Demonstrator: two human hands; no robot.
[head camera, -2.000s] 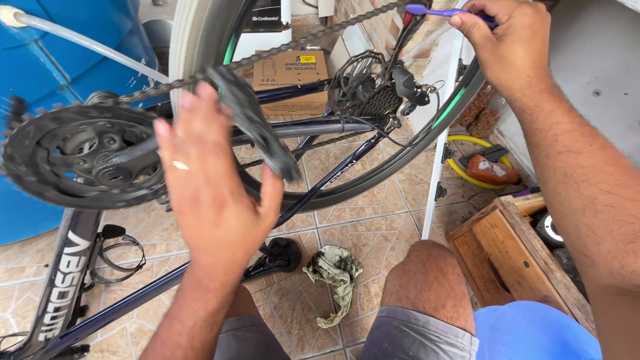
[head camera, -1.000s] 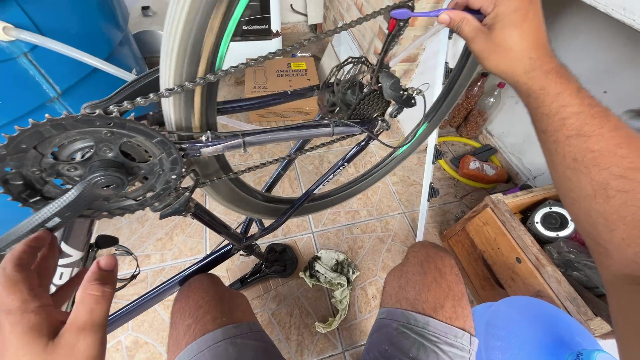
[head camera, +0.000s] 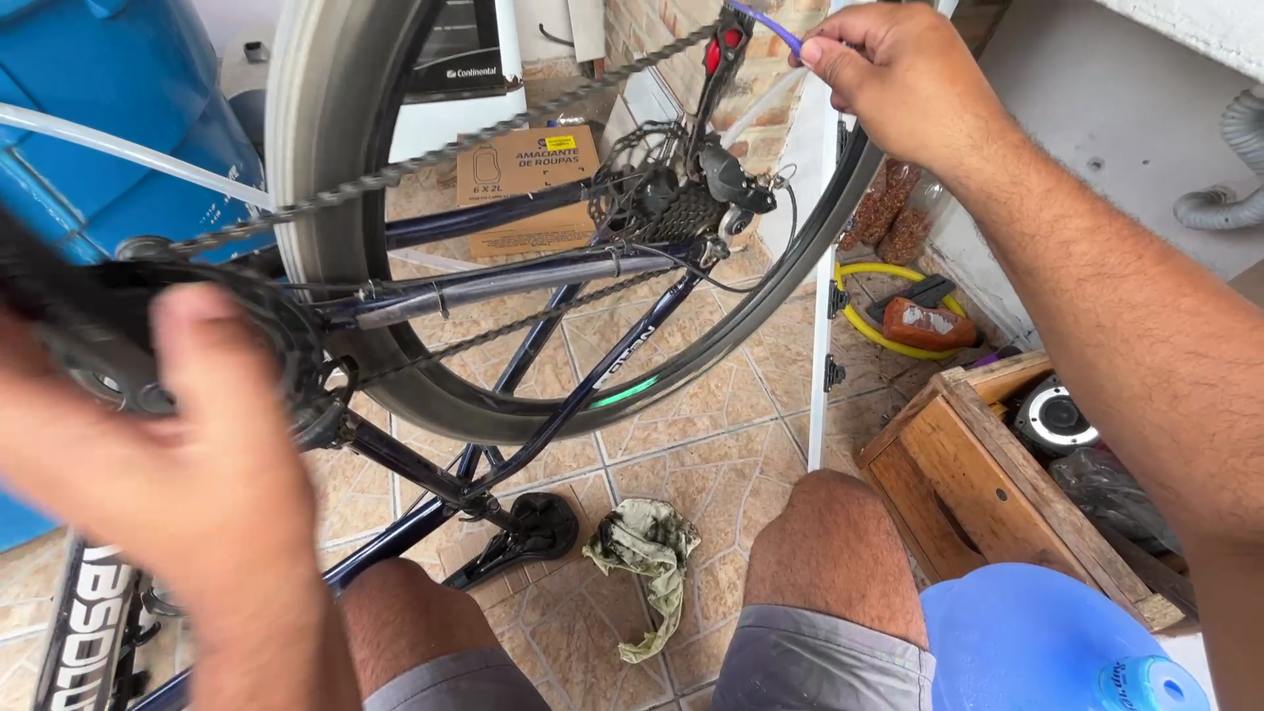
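An upside-down bicycle fills the left and middle of the view, its rear wheel (head camera: 331, 197) up. My right hand (head camera: 889, 74) pinches a purple brush-like tool (head camera: 770, 27), whose far end is at the chain (head camera: 464, 150) by the top of the rear derailleur cage (head camera: 713, 74). My left hand (head camera: 188, 444), blurred, is at the crank and chainrings (head camera: 276, 346); whether its fingers grip the crank or pedal, I cannot tell. The rear cassette (head camera: 686, 212) sits at the wheel's hub. The saddle (head camera: 543, 525) rests low, near a stained cloth (head camera: 647, 553) on the tiles.
A blue barrel (head camera: 128, 89) stands at the left, a cardboard box (head camera: 533, 178) behind the wheel. At the right are a wooden box (head camera: 978, 474) with a round metal part (head camera: 1057, 415), a yellow hose (head camera: 859, 321) and a blue water jug (head camera: 1027, 632).
My left hand has moved up from the lower left corner, where it was one second ago, to the chainrings. The crank has turned. My right hand still holds the purple tool at the chain.
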